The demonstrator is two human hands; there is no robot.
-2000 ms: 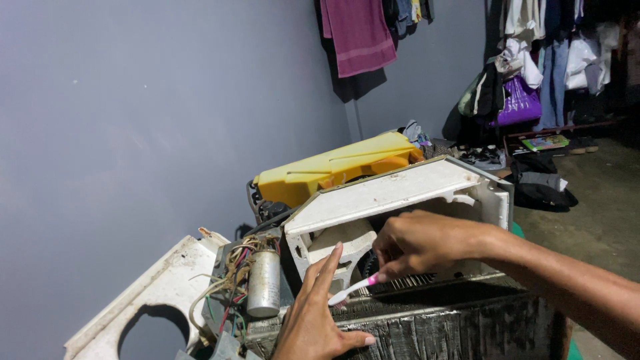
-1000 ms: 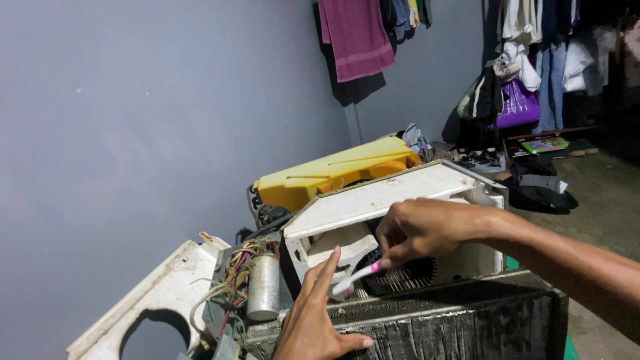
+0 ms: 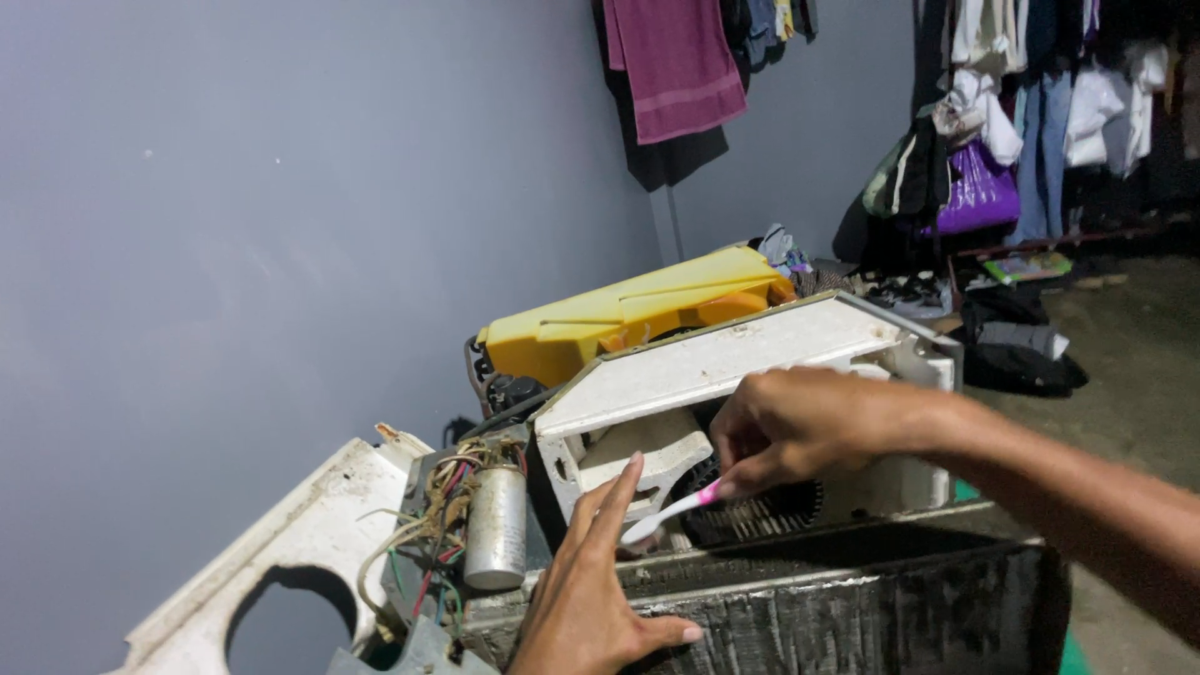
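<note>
My right hand (image 3: 797, 431) grips the pink end of a pink-and-white toothbrush (image 3: 670, 516), held in front of a black blower wheel (image 3: 750, 511). The wheel sits inside the white housing (image 3: 712, 361) of an opened air conditioner. My left hand (image 3: 595, 586) rests, fingers spread, on the top edge of the finned metal coil (image 3: 844, 609), close to the toothbrush's white end. Its thumb lies against the coil's face. Just left of that hand stands a silver cylindrical capacitor (image 3: 496, 527) beside a tangle of wires (image 3: 450, 506).
A white panel with a round hole (image 3: 309, 506) leans at the lower left. Behind the housing is a yellow plastic casing (image 3: 628, 305). A grey wall rises at left. A purple towel (image 3: 680, 70), hanging clothes (image 3: 1041, 150) and a purple bag (image 3: 975, 192) are farther back.
My right hand with the toothbrush has shifted slightly between frames, around the blower opening. My left hand has stayed on the coil's edge.
</note>
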